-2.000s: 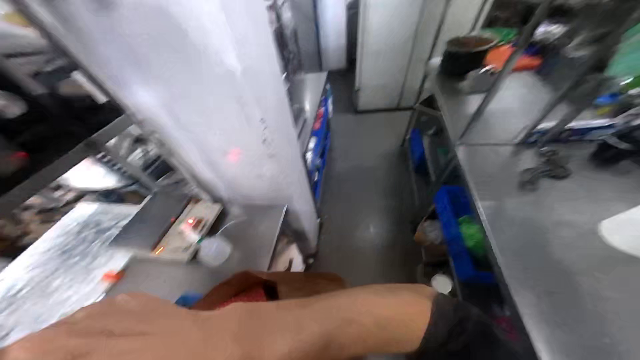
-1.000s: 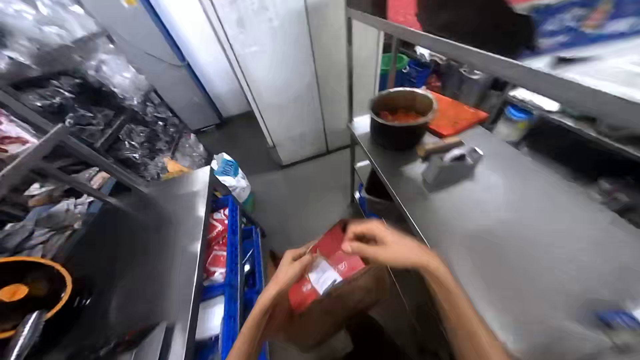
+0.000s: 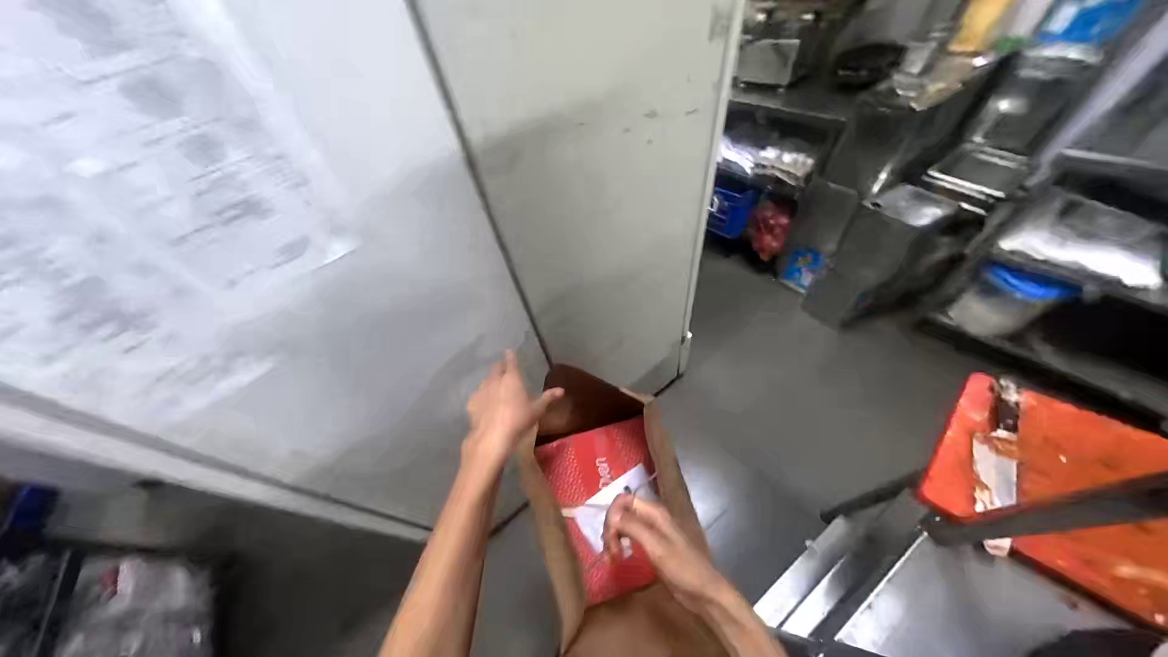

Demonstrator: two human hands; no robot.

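Note:
A brown paper bag (image 3: 573, 538) stands open at the lower middle of the head view. Inside lies a red printed box (image 3: 613, 570), with a white paper slip (image 3: 593, 522) on it. My left hand (image 3: 504, 401) is at the bag's far left rim, its index finger and thumb spread; whether it touches the rim is not plain. My right hand (image 3: 652, 538) is over the box and slip with its fingers bent; a small thin item seems to be at its fingertips, too blurred to name.
Large pale cabinet doors (image 3: 593, 201) rise just ahead, one bearing a sheet of writing. At the right, an orange cutting board (image 3: 1086, 456) with a knife lies at a steel table. Farther back are steel shelves, a blue crate (image 3: 733, 208) and a blue-lidded tub (image 3: 1013, 297).
The view has swung closer to the cabinet doors. One second ago both hands were at the red box; now my left hand is off it, by the bag's rim, and the open bag shows around the box.

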